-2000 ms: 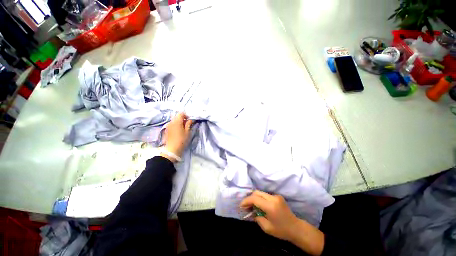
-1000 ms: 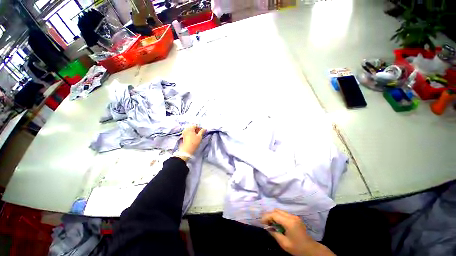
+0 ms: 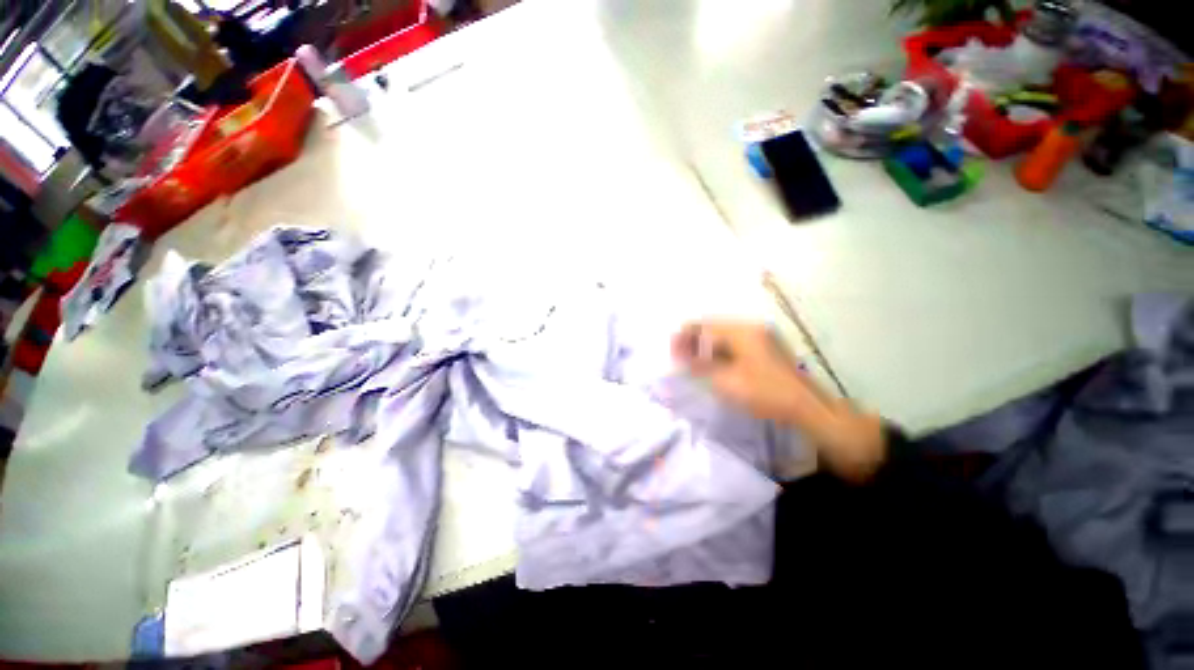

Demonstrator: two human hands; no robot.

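Note:
A light grey work jacket point(image 3: 629, 484) lies crumpled across the table, partly washed out by glare. One sleeve point(image 3: 399, 524) hangs towards the table's near edge. My right hand point(image 3: 746, 380) is blurred, above or on the right part of the jacket, with its fingers bent. I cannot tell whether it holds the snips or touches the cloth. My left hand is not in view.
A crumpled grey heap point(image 3: 249, 327) lies at the left. A white card point(image 3: 242, 602) is at the near left edge. A black phone point(image 3: 799, 174), small containers point(image 3: 871, 115) and an orange bottle point(image 3: 1045, 157) stand upper right. Red crates point(image 3: 229, 144) are upper left.
My left hand has gone out of view from the jacket's middle. My right hand has moved up from the near edge of the jacket. The camera view has shifted, and the sleeve now shows in full.

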